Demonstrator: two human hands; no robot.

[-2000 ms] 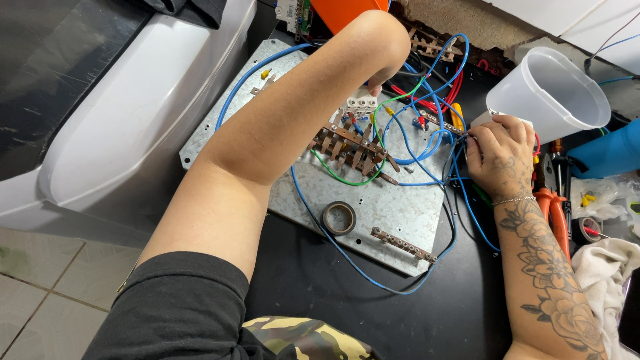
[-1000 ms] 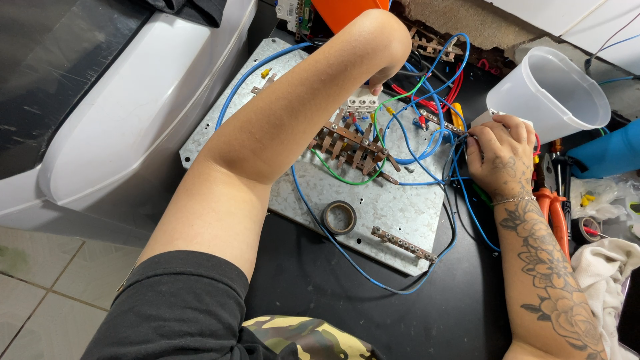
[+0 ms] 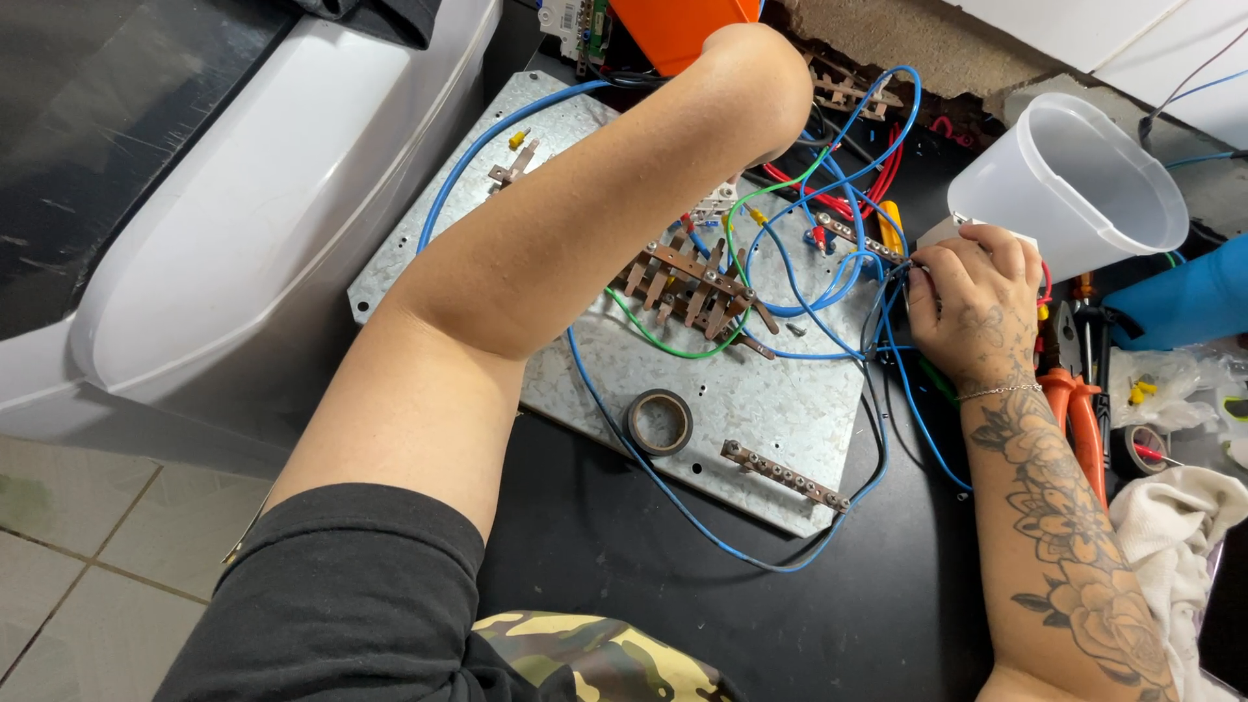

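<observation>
My left hand (image 3: pixel 765 93) is bent down over the back of a galvanized metal plate (image 3: pixel 624 390); its fingers are hidden, so what it holds cannot be seen. Just below it are a white terminal block (image 3: pixel 717 203) and a cluster of copper busbars (image 3: pixel 697 283). My right hand (image 3: pixel 980 292) lies with curled fingers over a white object (image 3: pixel 1014 234), beside looped blue wires (image 3: pixel 863 263) and the end of a screw terminal bar (image 3: pixel 858 237); its grip is unclear. A green wire (image 3: pixel 673 353) curves past the busbars. Another screw terminal bar (image 3: pixel 785 476) lies near the plate's front edge.
A roll of black tape (image 3: pixel 659 422) rests on the plate. Right of it all are a clear plastic tub (image 3: pixel 1063 180), orange-handled pliers (image 3: pixel 1082 419), a blue container (image 3: pixel 1185 297) and a white cloth (image 3: pixel 1175 546). An orange object (image 3: pixel 673 34) stands behind; a white moulded body (image 3: pixel 263 185) borders the left.
</observation>
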